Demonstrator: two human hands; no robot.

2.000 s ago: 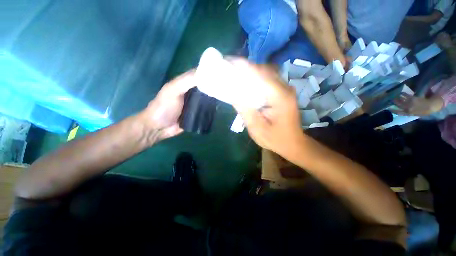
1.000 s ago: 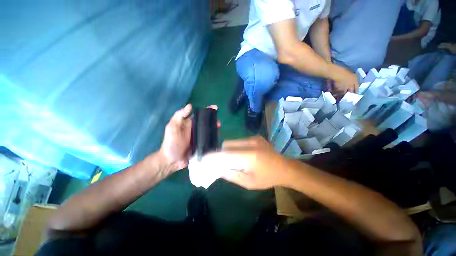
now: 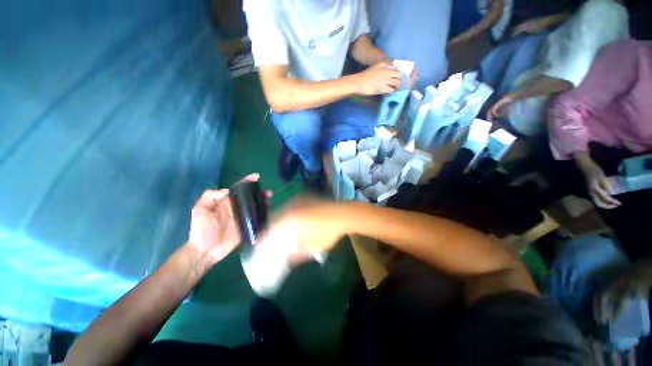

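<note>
A glossy black cylinder (image 3: 248, 207) is held in my left hand (image 3: 212, 227), which grips it from the left with the palm turned up. My right hand (image 3: 304, 227) is blurred and bunches a white cloth (image 3: 266, 266) against the lower end of the cylinder. The cloth and my right hand hide that end. A bright streak of light shows along the cylinder's side.
Open white and pale blue cartons (image 3: 368, 169) stand grouped to the right, beside dark cylinders (image 3: 468, 187) on tan cardboard (image 3: 367, 261). A person in a white shirt (image 3: 314, 43) handles a carton. A person in pink (image 3: 600, 93) sits right. Blue sheeting (image 3: 107, 143) covers a stack left.
The view has swung, so the cartons sit further left and more people show. The cylinder is still in my left hand. Since the oldest frame, the cloth has gone from its upper end to its lower end.
</note>
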